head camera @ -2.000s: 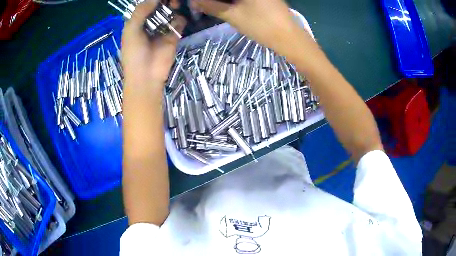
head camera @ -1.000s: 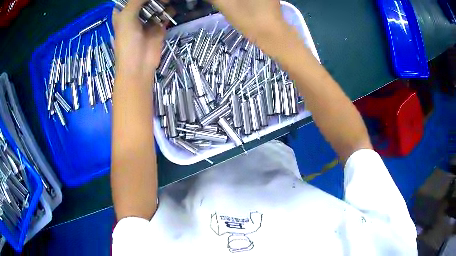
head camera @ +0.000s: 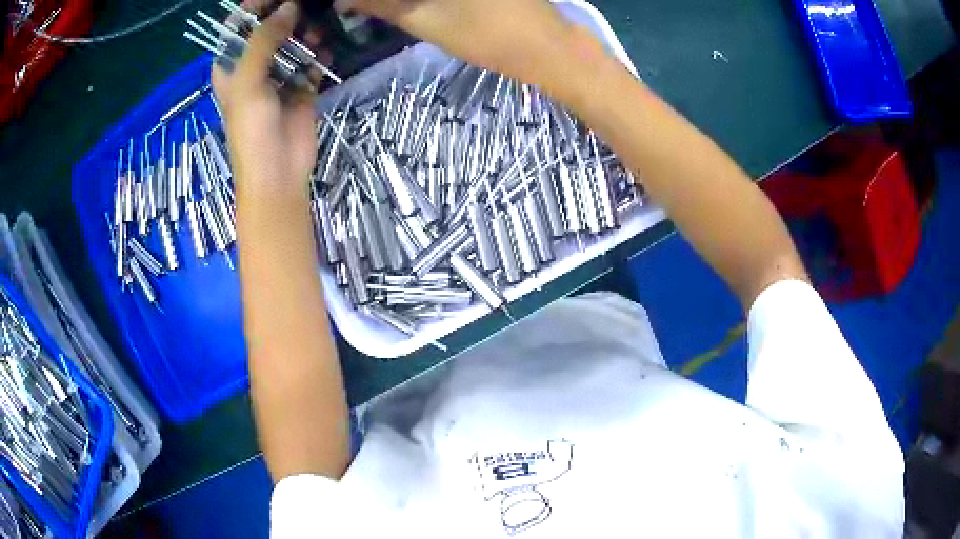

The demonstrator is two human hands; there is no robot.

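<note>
My left hand (head camera: pixel 263 79) is at the upper left, between the blue tray and the white tub. It is closed around a bundle of several rod-ended metal cylinders (head camera: pixel 293 65), with thin rods sticking out both ways. My right hand (head camera: pixel 421 13) reaches in at the top edge; its fingers are cut off, so I cannot tell what it holds. The white tub (head camera: pixel 392 339) is heaped with loose cylinders. The blue tray (head camera: pixel 200 353) holds cylinders in its upper part. A dark object (head camera: pixel 353 37), mostly hidden, lies between my hands.
A blue basket (head camera: pixel 93 463) heaped with cylinders sits on clear bins (head camera: pixel 137 437) at the lower left. A red bin (head camera: pixel 30 53) and a pale line (head camera: pixel 126 34) are at the upper left. A second blue tray (head camera: pixel 858 63) is at the upper right, above a red stool (head camera: pixel 879 226).
My left hand stays shut on the bundle and sits farther left and slightly lower in view than a second ago. My right hand has moved left along the top edge. The view has shifted slightly.
</note>
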